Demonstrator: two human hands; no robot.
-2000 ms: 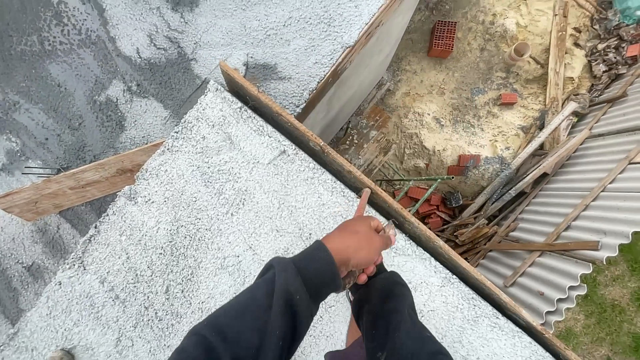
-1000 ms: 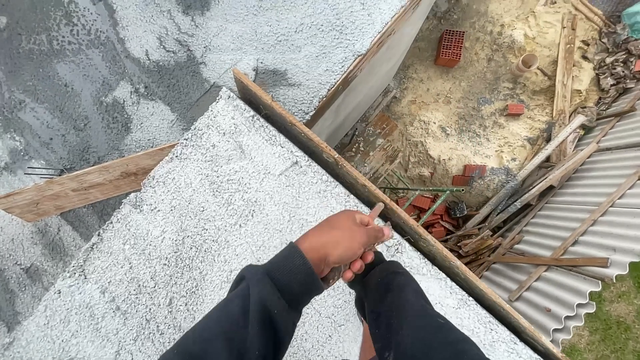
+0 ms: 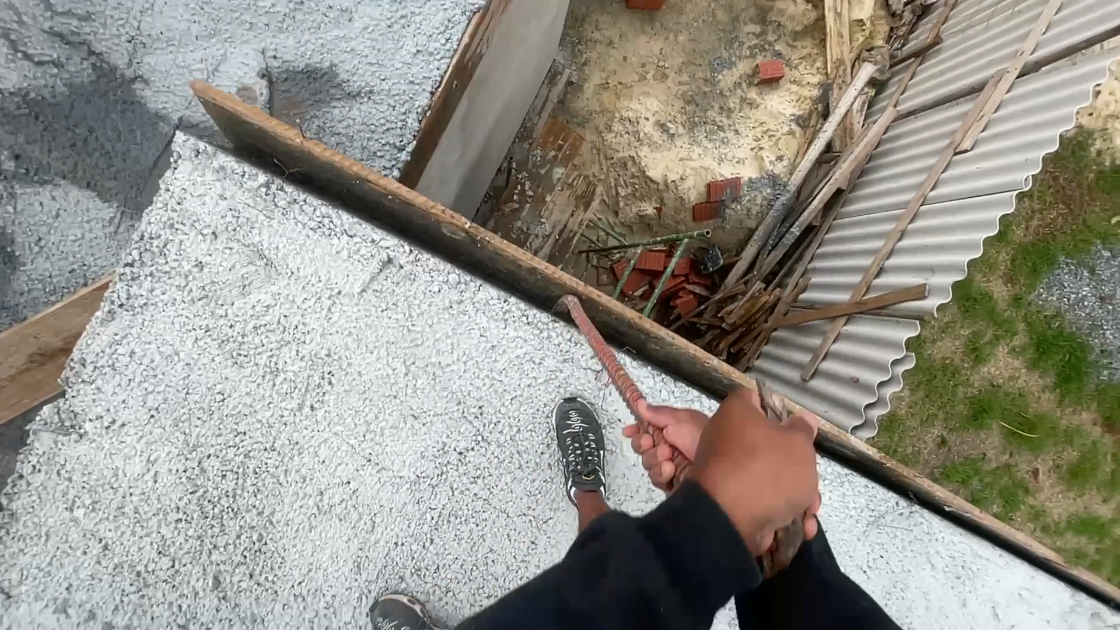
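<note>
A rusty ribbed steel bar [image 3: 608,359] slants from the inner face of an upright wooden board [image 3: 455,227] down to my right hand [image 3: 669,437], whose fingers wrap round it. My left hand [image 3: 757,472], in front and to the right, grips a rough brown piece [image 3: 783,551] that shows above and below the fist; whether it is wood or rusty metal I cannot tell. The left forearm crosses over the right one and hides the right wrist. The bar's near end is hidden behind the hands. Rough grey-white concrete [image 3: 289,376] lies below and left of them.
My shoe [image 3: 579,446] stands on the concrete, left of the hands; another [image 3: 398,612] is at the bottom edge. Beyond the board is a drop to sandy ground [image 3: 682,114], broken red bricks [image 3: 652,261], piled planks [image 3: 805,206] and corrugated sheets [image 3: 927,227]. Another plank [image 3: 52,341] juts at left.
Both hands have moved right along the board and back from the bar's far end, so more of the bar shows. The view has shifted, and a shoe is now visible beside them.
</note>
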